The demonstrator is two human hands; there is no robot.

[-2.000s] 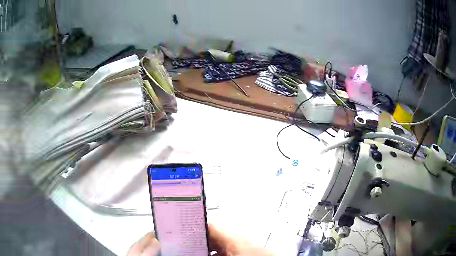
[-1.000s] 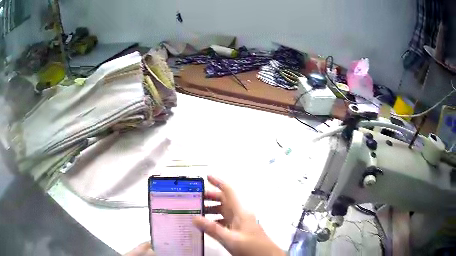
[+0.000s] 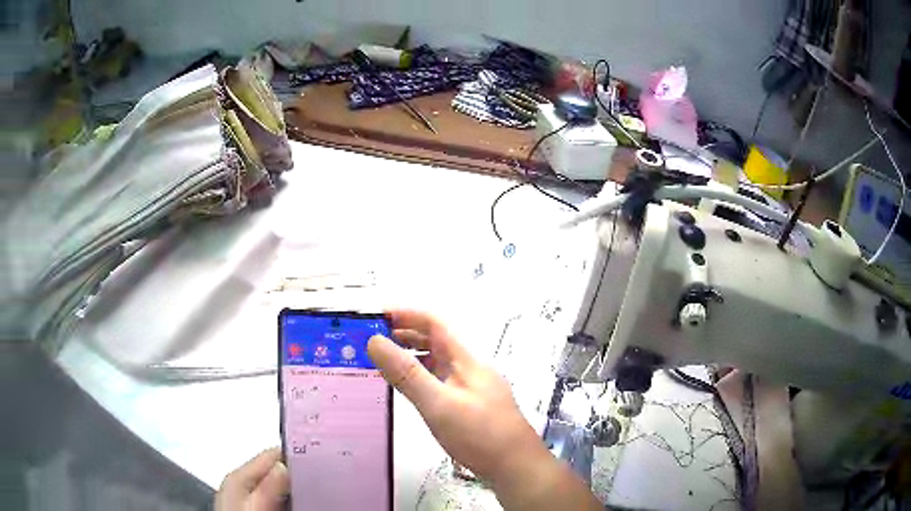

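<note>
A smartphone (image 3: 337,429) stands upright at the bottom centre, its screen pink-white with a blue top bar and small round icons. My left hand (image 3: 256,484) is at its lower left edge and holds it; part of this hand is cut off by the frame's bottom. My right hand (image 3: 455,399) is at the phone's upper right, thumb over the blue bar and fingers at the right edge. I cannot tell if these fingers grip the phone.
A thick folded fabric bundle (image 3: 170,160) lies left, above a pale fabric panel (image 3: 190,299) on the white table (image 3: 400,220). A white sewing machine (image 3: 759,299) stands right, loose threads on its bed. Behind are a brown board (image 3: 360,118), patterned fabric, a white box (image 3: 576,148) and a pink bag (image 3: 668,108).
My right hand has moved up along the phone, its thumb now at the top bar. The screen shows a different page. More of my left hand shows. The view has shifted.
</note>
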